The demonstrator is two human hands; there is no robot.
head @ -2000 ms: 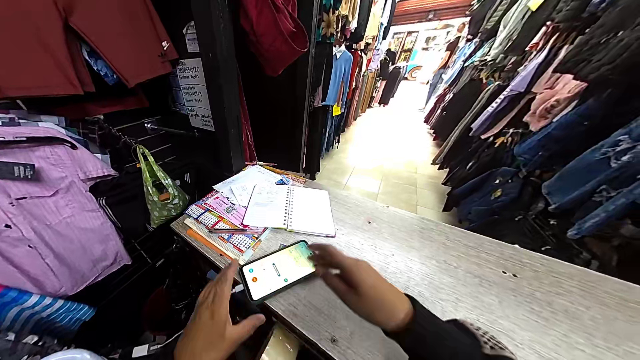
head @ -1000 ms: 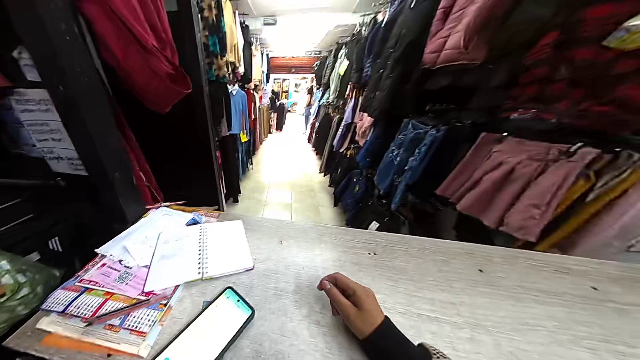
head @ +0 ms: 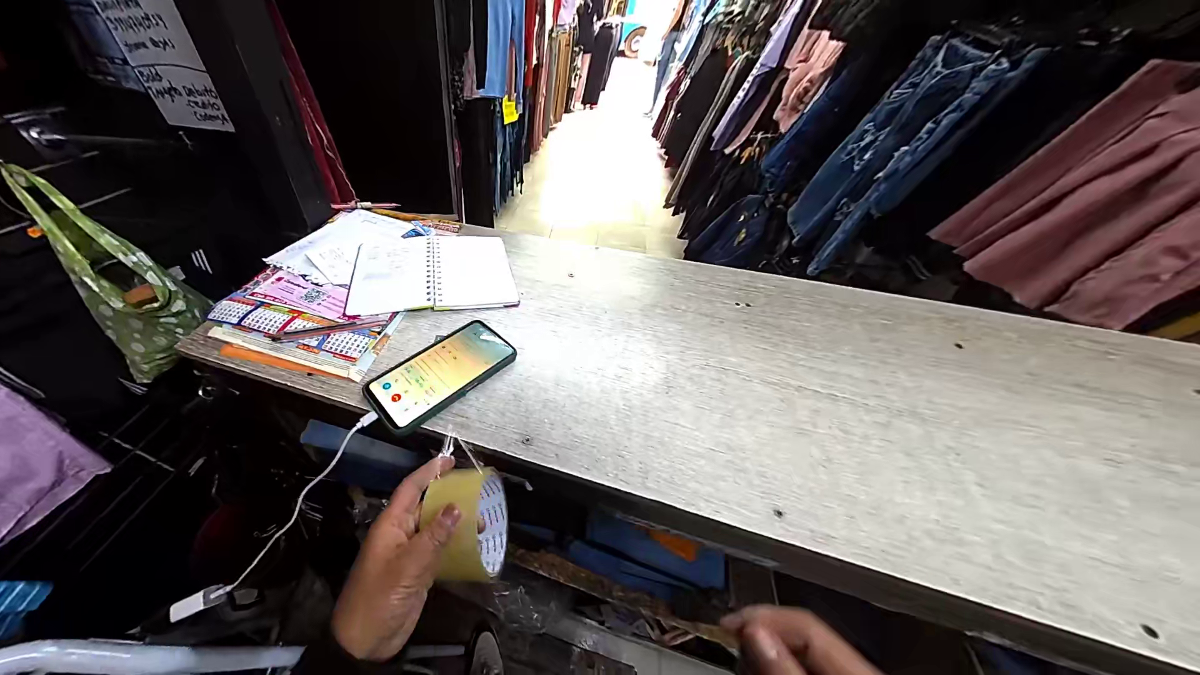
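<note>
A wide roll of packing tape (head: 461, 525) is in my left hand (head: 394, 558), below the counter's front edge, fingers on its outer face. A crumpled clear strip rises from the roll toward the edge. Low in the view, my right hand (head: 797, 642) has thumb and fingertips close together beside a thin brownish strip; whether it grips that strip cannot be told. A smartphone (head: 441, 375) with a lit screen lies on the grey wood-look counter (head: 750, 403), a white cable plugged into its lower end.
An open spiral notebook (head: 473, 272) lies over papers and a printed calendar (head: 342, 342) at the counter's left end. Folded fabric and other items fill the shelf (head: 609, 562) below. A green dotted bag (head: 131, 291) hangs at left. Clothes racks flank the aisle (head: 609, 159).
The tape roll is now in my left hand, which held no roll two seconds ago. My right hand has moved from above the counter to below its front edge.
</note>
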